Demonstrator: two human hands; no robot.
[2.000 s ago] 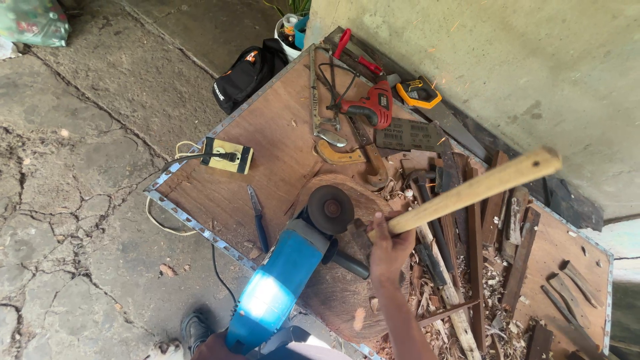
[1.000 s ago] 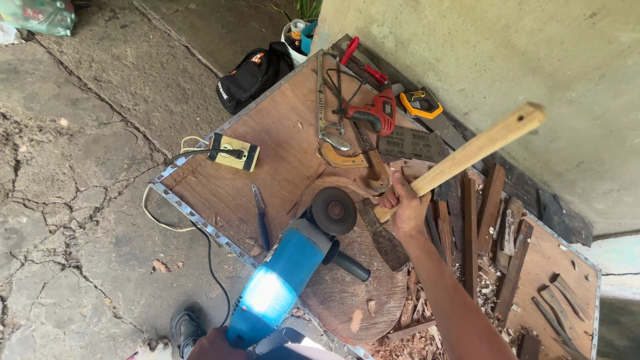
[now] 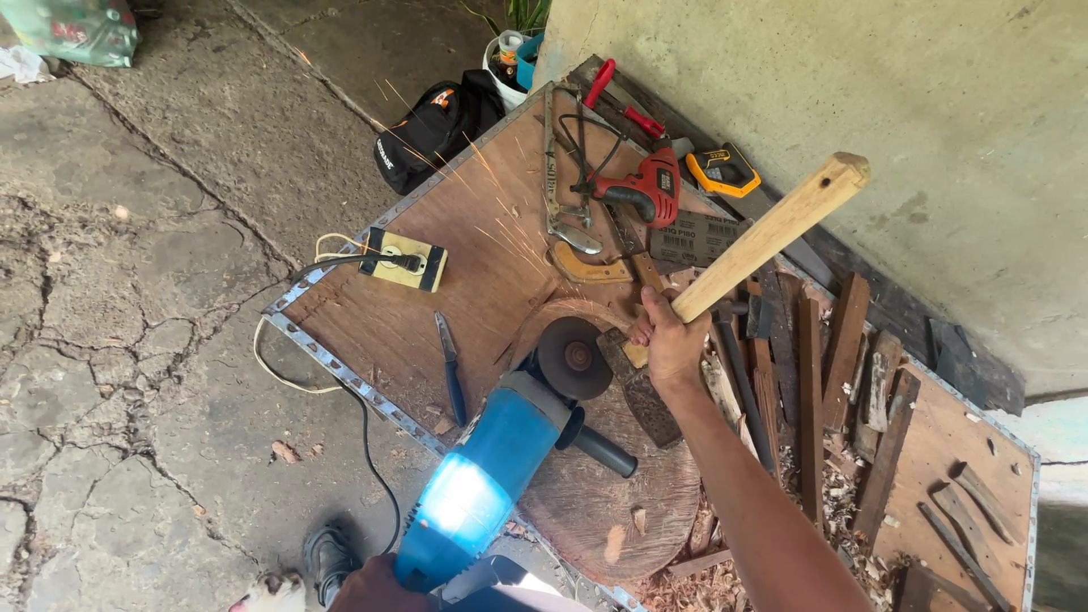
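Note:
My left hand [image 3: 382, 586] is closed around the rear of a blue angle grinder [image 3: 484, 467], low in the view. Its dark disc [image 3: 575, 357] meets the edge of a rusty axe head [image 3: 639, 395], and orange sparks fly up and left. My right hand [image 3: 671, 340] grips the wooden handle [image 3: 765, 242] close to that head; the handle's free end points to the upper right. The side handle [image 3: 605, 452] of the grinder has no hand on it. Beneath both tools is a round wood block [image 3: 620, 510].
On the wooden table [image 3: 365, 319] lie a knife [image 3: 450, 370], a power outlet box [image 3: 404, 259], a hacksaw [image 3: 551, 161], a red drill [image 3: 646, 187], sandpaper [image 3: 693, 238] and wood strips [image 3: 810, 408]. A black bag [image 3: 433, 127] is on the floor, and a shoe [image 3: 331, 557] shows below.
The axe head has been brought against the grinder's disc, where earlier it sat slightly apart. Long sparks now stream up and left.

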